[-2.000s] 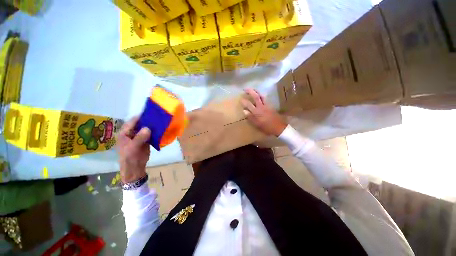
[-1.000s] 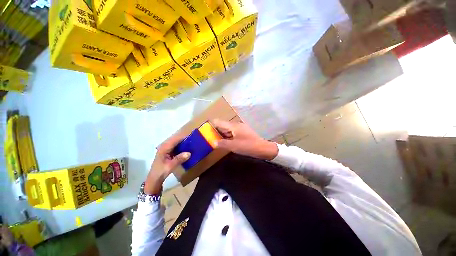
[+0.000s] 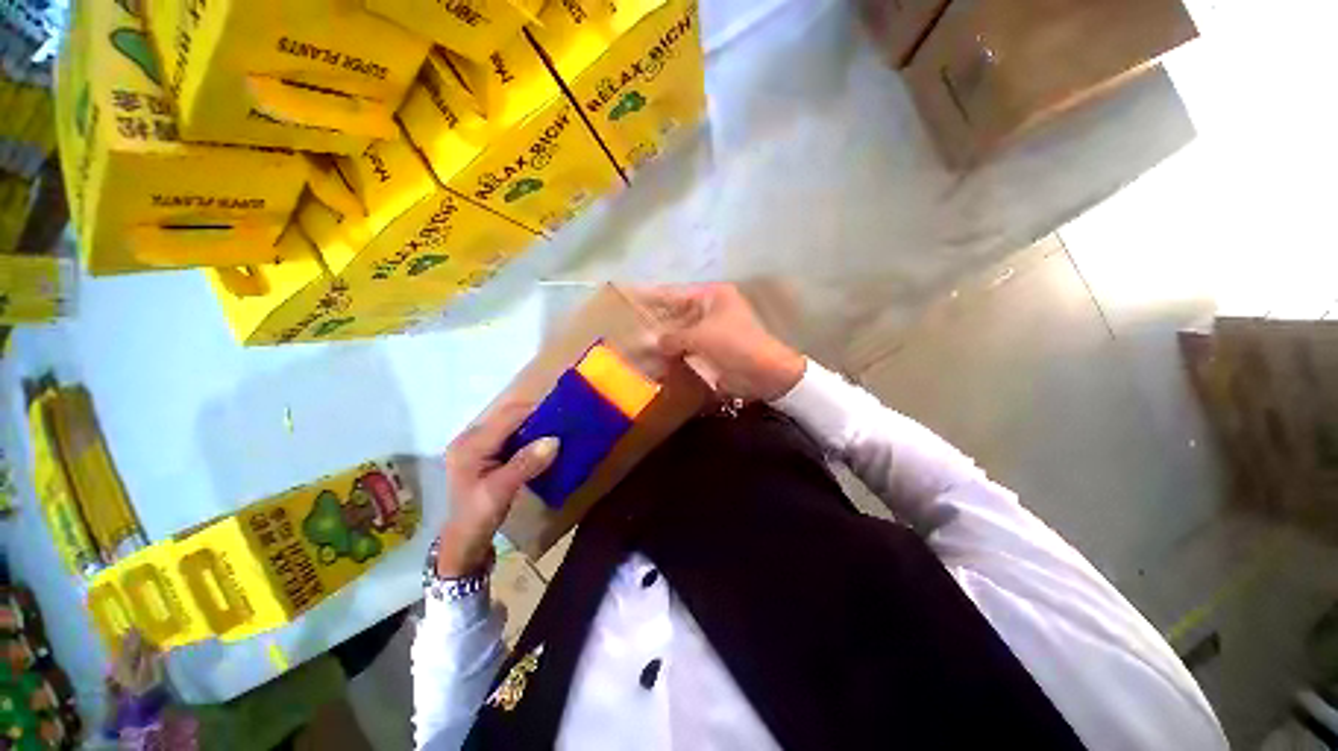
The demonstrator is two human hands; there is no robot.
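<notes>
A small brown shipping carton lies at the table edge against my dark vest. My left hand is closed around a blue and orange tape dispenser and holds it over the carton's top. My right hand is at the carton's far right end, fingers bent together near its edge. Whether it pinches a tape strip or the carton edge cannot be told; no strip is clearly visible. The hands and dispenser hide part of the carton.
Yellow gift boxes stand in rows at the upper left, with more loosely piled on top. Other yellow boxes stand at the lower left. Closed brown cartons sit at the upper right. A person's purple sleeve shows at the lower left.
The dispenser has come from left of the carton onto its top. The carton has turned at an angle. My right hand has moved slightly up and away from the dispenser. The view has shifted.
</notes>
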